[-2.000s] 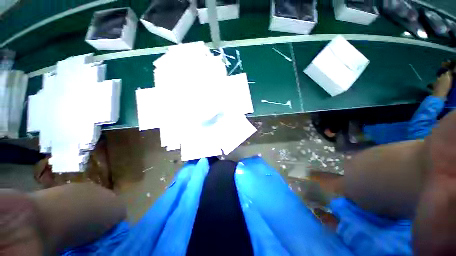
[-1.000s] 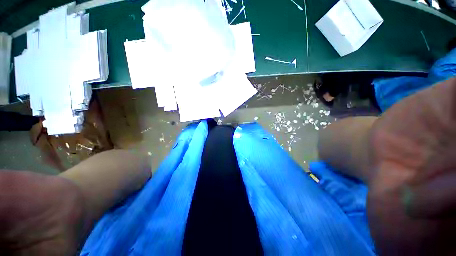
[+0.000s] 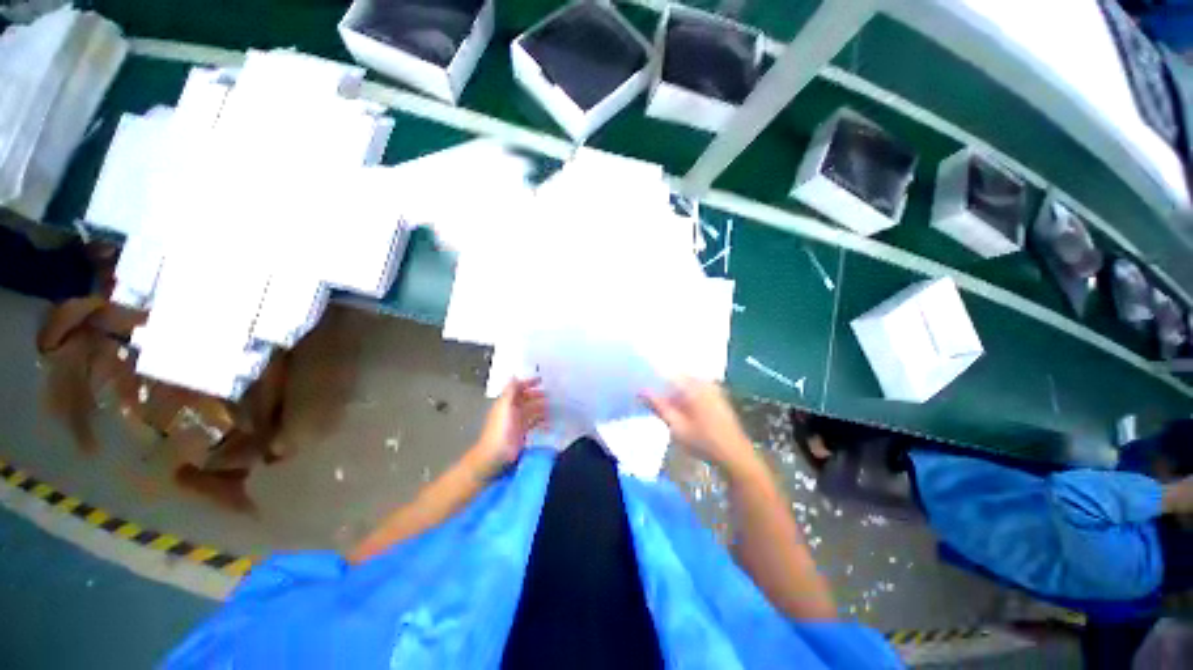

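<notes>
A white working stack of blanks (image 3: 602, 249) lies on the green bench directly before me. My left hand (image 3: 519, 414) and my right hand (image 3: 693, 414) are at the two sides of the near part of a white box blank (image 3: 589, 373) on this stack, fingers at its edges. The near part looks greyer than the rest; glare hides its folds. A reserve stack of blanks (image 3: 249, 210) lies to the left. A white flap reaches from the working stack towards it. A white box (image 3: 917, 339) stands alone on the bench to the right.
White boxes with dark contents (image 3: 585, 63) stand on the far green strip behind a metal upright (image 3: 772, 98). Clear-bagged dark items (image 3: 1070, 249) lie at the far right. A person in a blue smock (image 3: 1047, 524) is at right. White slivers (image 3: 775, 372) lie on the bench. Brown paper (image 3: 196, 406) is on the floor.
Both hands have come from close to the camera at the picture's lower sides to the near part of the blank. The view has tilted and shifted, showing more of the floor at left.
</notes>
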